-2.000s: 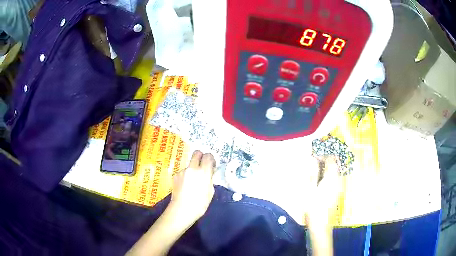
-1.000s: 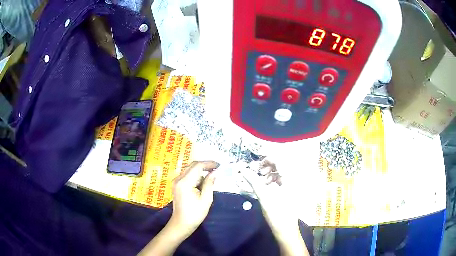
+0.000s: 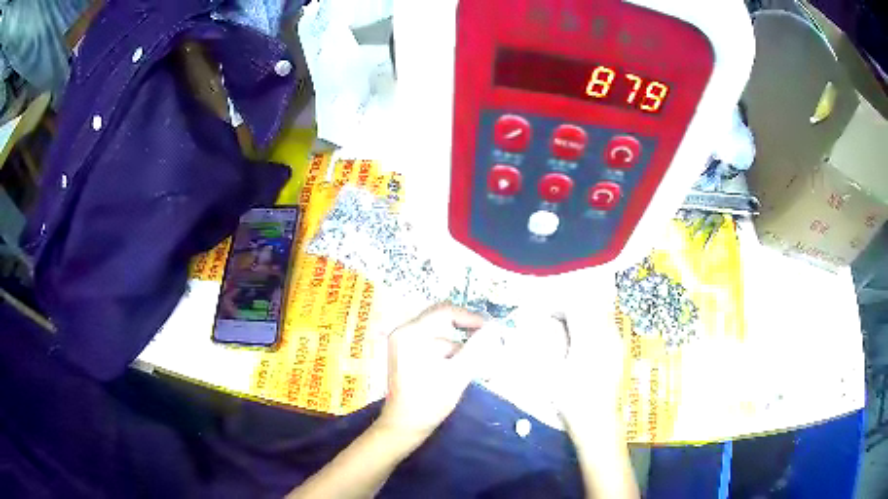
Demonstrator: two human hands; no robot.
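Note:
The snap button machine (image 3: 542, 223) has a white head and a red panel showing 879. The dark garment (image 3: 458, 439) lies at the table's front edge, a pale snap (image 3: 523, 427) on it. My left hand (image 3: 428, 365) is at the garment's upper edge below the machine head, fingers curled and thumb reaching right. My right hand (image 3: 574, 365) is just right of it, washed out by glare; its fingertips and any hold cannot be made out. The setting die is not clear in the glare. Loose snap parts (image 3: 365, 231) lie at left, and another heap (image 3: 657, 304) at right.
A phone with lit screen (image 3: 255, 283) lies on the yellow printed sheet (image 3: 316, 336) at left. Another dark garment with snaps (image 3: 127, 205) hangs over the table's left side. A brown carton (image 3: 823, 219) stands at right. A blue bin (image 3: 823, 453) is below the front right edge.
The count went from 878 to 879. My right hand moved from the right snap heap to beside my left hand. My left hand and the garment's snap shifted right.

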